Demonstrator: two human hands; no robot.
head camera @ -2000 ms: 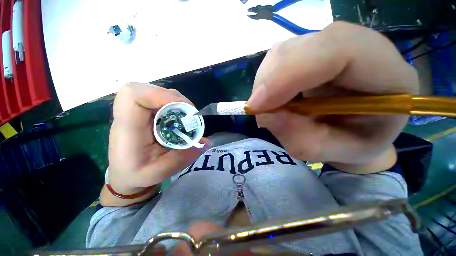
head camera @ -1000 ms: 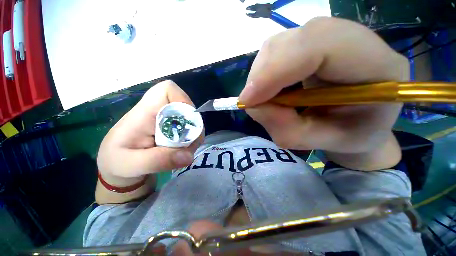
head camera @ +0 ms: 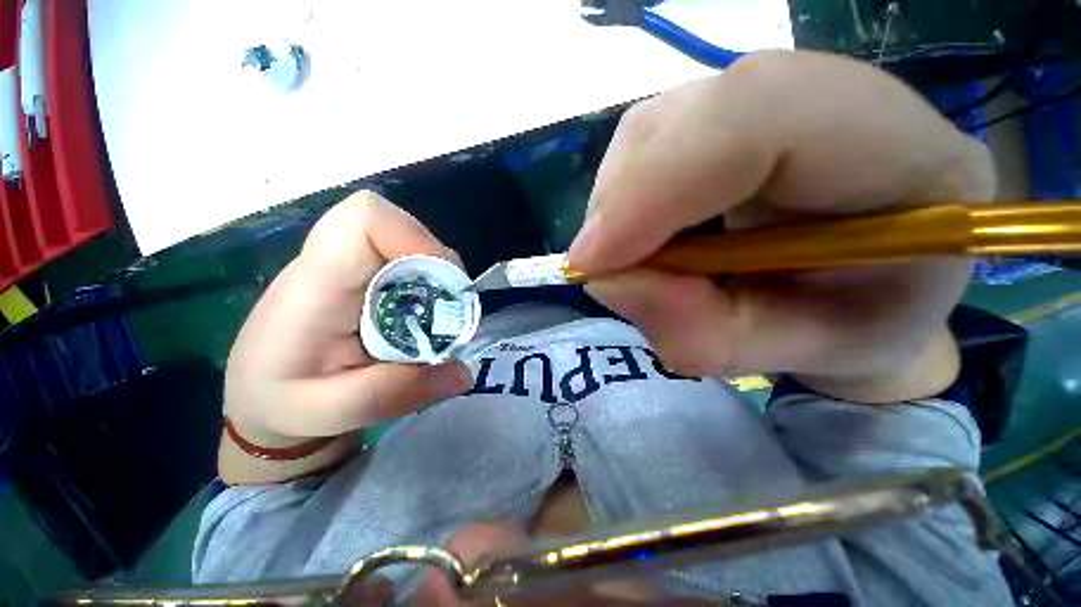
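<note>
My left hand grips a white round device housing, its open end facing up toward the camera. A green circuit board and a thin white strip show inside the opening. My right hand holds a hobby knife with a gold-orange handle in a pinch between thumb and fingers. The knife's silver blade tip is at the right rim of the housing; whether it touches is unclear. The rest of the housing is hidden in my left hand.
A white sheet lies on the dark bench, with a small white-and-dark subassembly and blue-handled cutters on it. A red slotted tray with slim white tubes stands at left. Blurred gold metal crosses the low view.
My left hand has tilted the housing and then partly turned it back, so the board shows at a different angle. The knife has shifted slightly and stays near the rim. The view has moved a little.
</note>
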